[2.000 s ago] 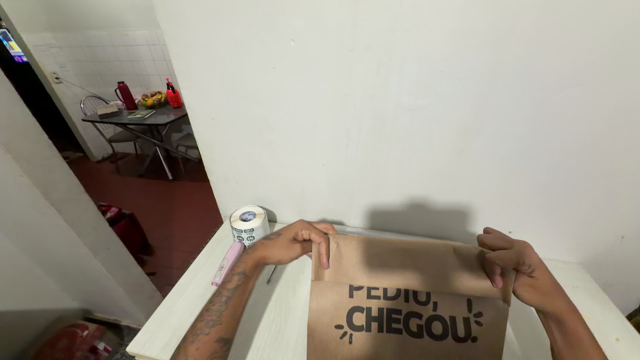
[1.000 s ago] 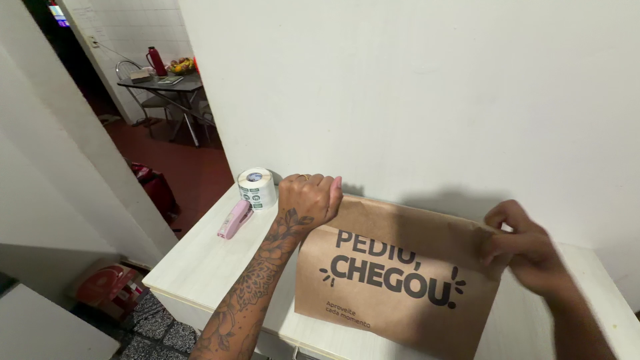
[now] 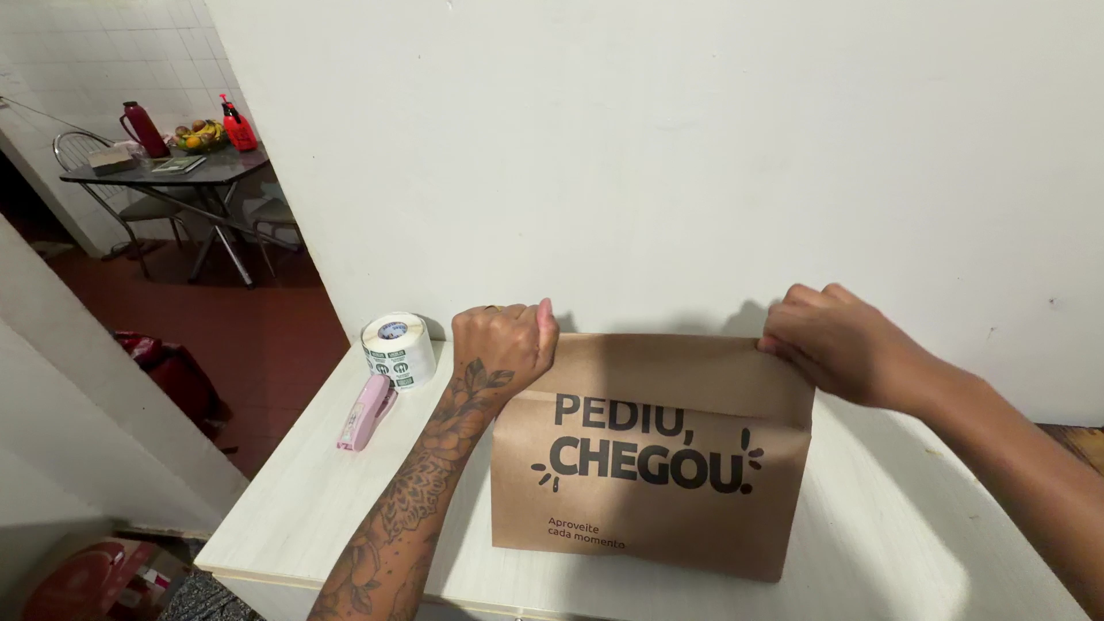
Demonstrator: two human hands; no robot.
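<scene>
A brown kraft paper bag (image 3: 655,509) bearing dark printed writing stands upright on a whitish wooden-topped cabinet (image 3: 285,517). Its top part is creased across the front. My left hand (image 3: 504,345) is closed at the bag's upper left corner, fingers curled and thumb up. At the upper right corner, my right hand (image 3: 832,345) pinches the top edge. Left of my left hand stands a roll of printed stickers (image 3: 398,352), and a pink stapler (image 3: 366,412) lies in front of it, touching or almost touching the roll.
A white wall (image 3: 673,172) rises right behind the cabinet. Through an opening at the left, a dark table (image 3: 207,172) holds a red thermos (image 3: 145,129), a fruit bowl (image 3: 201,138) and a red spray bottle (image 3: 238,128). Red items sit on the floor at the lower left.
The bag's upper part, folded toward me two seconds ago, now stands up with a crease. My left hand has gone from flat fingers on the edge to a closed grip.
</scene>
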